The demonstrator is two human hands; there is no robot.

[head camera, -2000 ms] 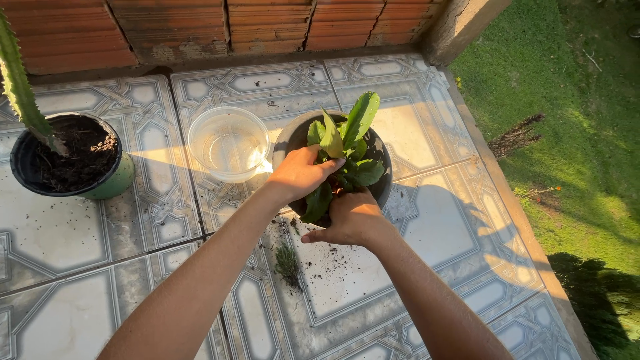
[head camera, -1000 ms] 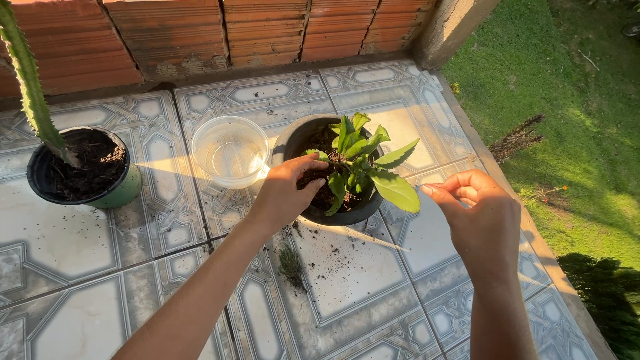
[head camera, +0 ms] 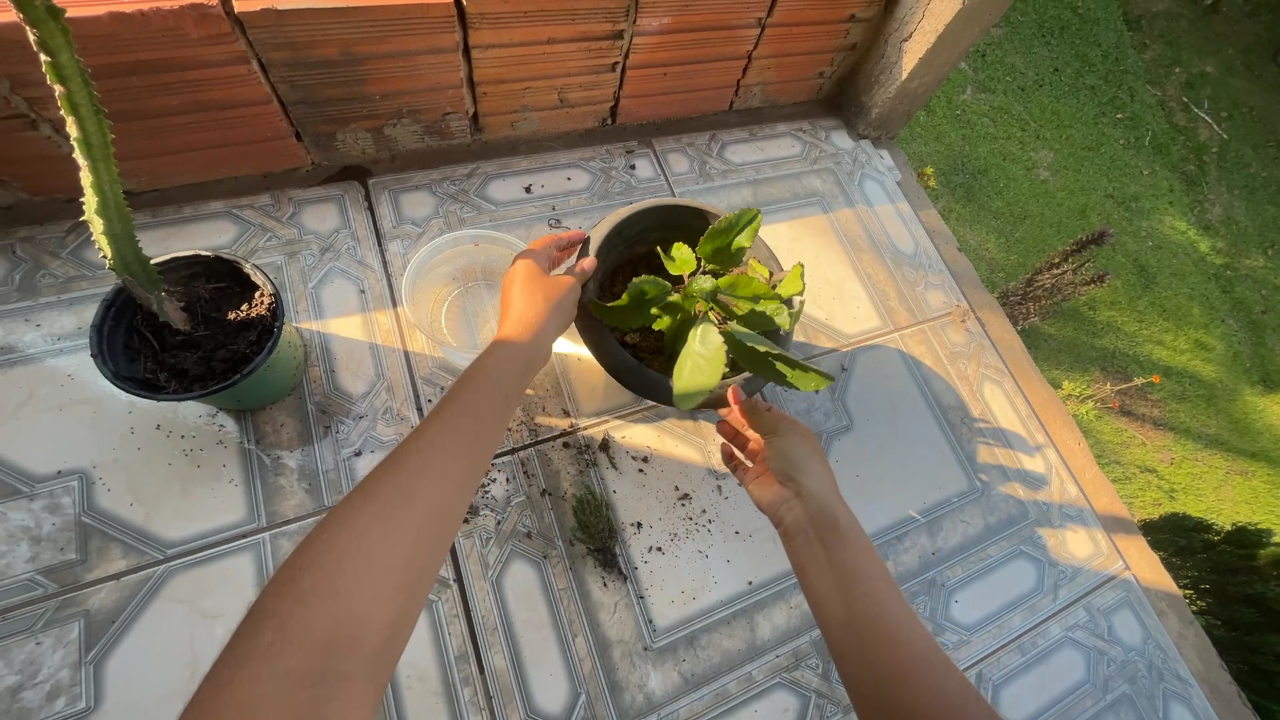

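Note:
A dark round plant pot (head camera: pixel 640 378) holds a leafy green succulent (head camera: pixel 715 310) with scalloped leaves, rooted in soil. My left hand (head camera: pixel 543 292) grips the pot's left rim, thumb and fingers on the wall. At the pot's lower right edge, my right hand (head camera: pixel 775 455) has its thumb and fingertips against the rim, below the long leaves. A clear plastic tub (head camera: pixel 440 290) sits just left of the pot, partly behind my left hand. On the tiles below lie a small green sprig (head camera: pixel 597 528) and scattered soil crumbs.
A green pot (head camera: pixel 265 375) with a tall spiny cactus (head camera: pixel 95 170) stands on the left of the tiled surface (head camera: pixel 720 560). Behind runs a hollow clay brick wall (head camera: pixel 350 80) ending at a concrete post (head camera: pixel 900 70). Grass lies beyond the right edge.
My left hand has moved from the plant's base to the pot's left rim. My right hand, apart from the pot a second ago, now touches its lower edge. The plant has turned with its pot.

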